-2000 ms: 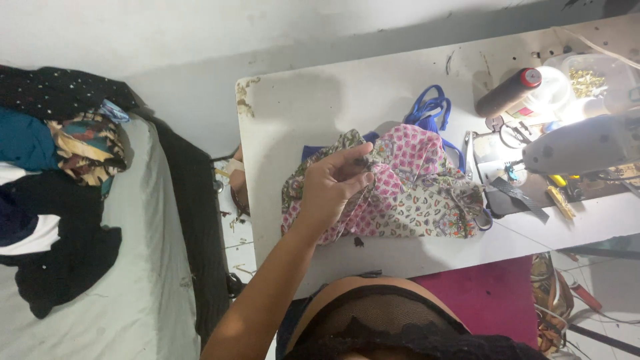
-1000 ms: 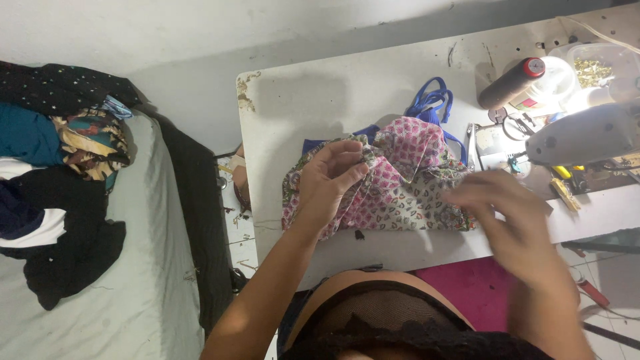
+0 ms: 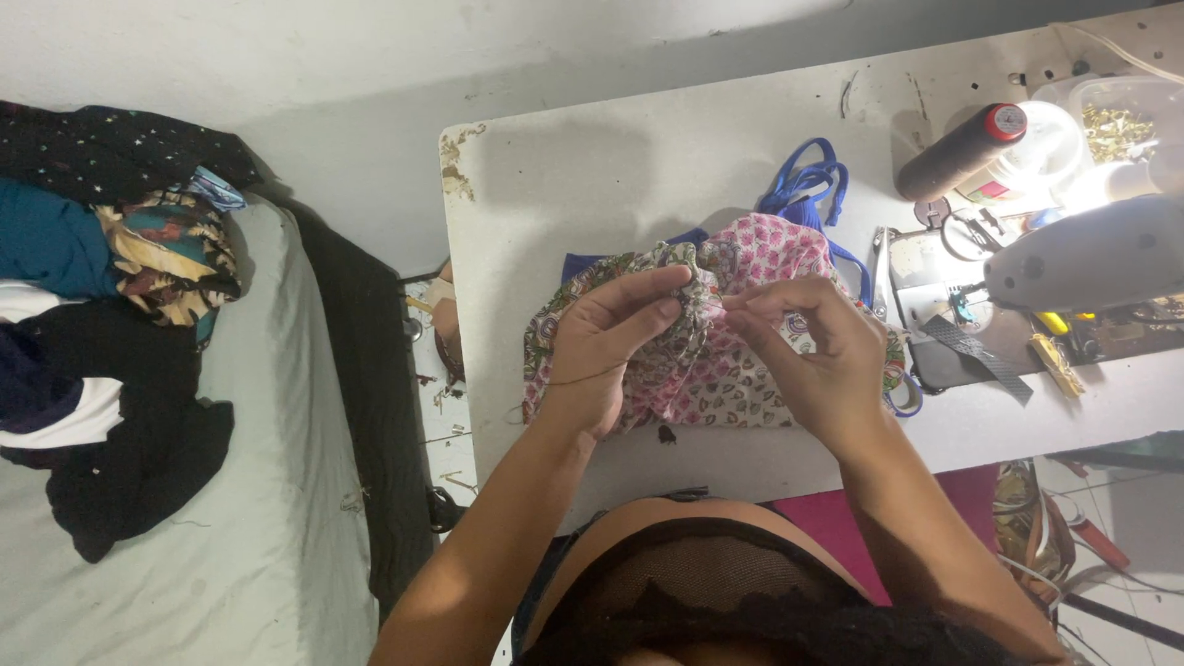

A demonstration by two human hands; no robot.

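A printed fabric garment (image 3: 777, 250) in pink, green and white lies bunched on the white table, partly over a blue piece with blue straps (image 3: 809, 180). My left hand (image 3: 615, 338) pinches a gathered edge of the fabric between thumb and fingers, lifted toward me. Close to its right, my right hand (image 3: 809, 347) has thumb and forefinger pinched together at the gathers. Something thin shows at those fingertips, too small to name for sure. A dark thread (image 3: 592, 377) runs across my left palm and wrist.
A sewing machine (image 3: 1082, 254) stands at the right, beside a dark thread cone (image 3: 962, 153) and a plastic tub of small metallic pieces (image 3: 1119, 120). Scissors-like metal (image 3: 881, 273) lies near the machine bed. A bed (image 3: 277, 435) with piled clothes is at the left.
My right hand, out of view two seconds ago, has come in from the right and moved left to the gathered fabric. My left hand keeps its pinch.
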